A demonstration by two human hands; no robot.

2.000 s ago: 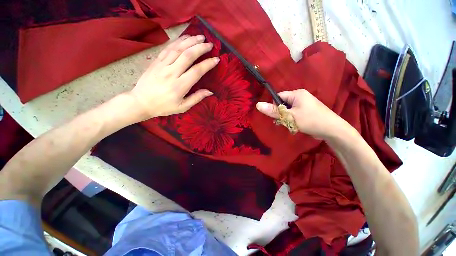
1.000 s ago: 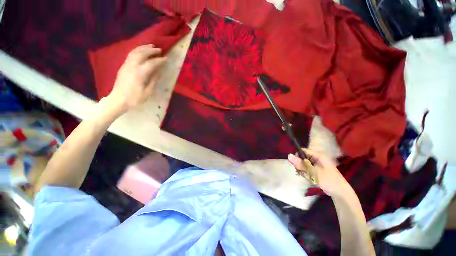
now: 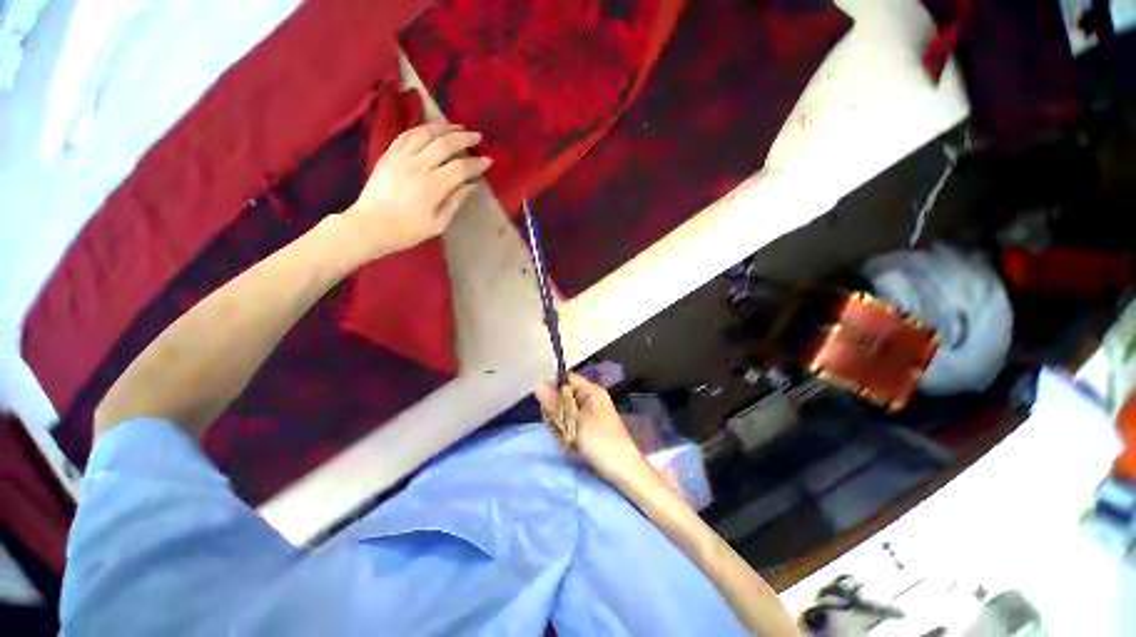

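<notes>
My right hand (image 3: 583, 421) holds the tailor's shears (image 3: 544, 292) by their tan-wrapped handles near the table's front edge. The blades look closed and point away from me, the tip close to the edge of the red cloth. My left hand (image 3: 424, 187) lies palm down with fingers together, over the edge of the flower-print panel (image 3: 548, 75) and the red cloth beside it. A plain red piece (image 3: 405, 305) lies below my left hand. A dark red patterned panel (image 3: 710, 125) lies right of the flower print.
The off-white table (image 3: 648, 280) has its edge running diagonally in front of me. Below it are dark boxes and bags and an orange-red square item (image 3: 875, 348). Small dark scissors (image 3: 847, 606) lie on the white side table (image 3: 922, 548). Long red fabric (image 3: 162, 212) covers the left.
The view has turned, so the iron and crumpled red heap are out of sight. The shears have left the cloth's far part and come near my body. My left hand has come down onto the cloth edge.
</notes>
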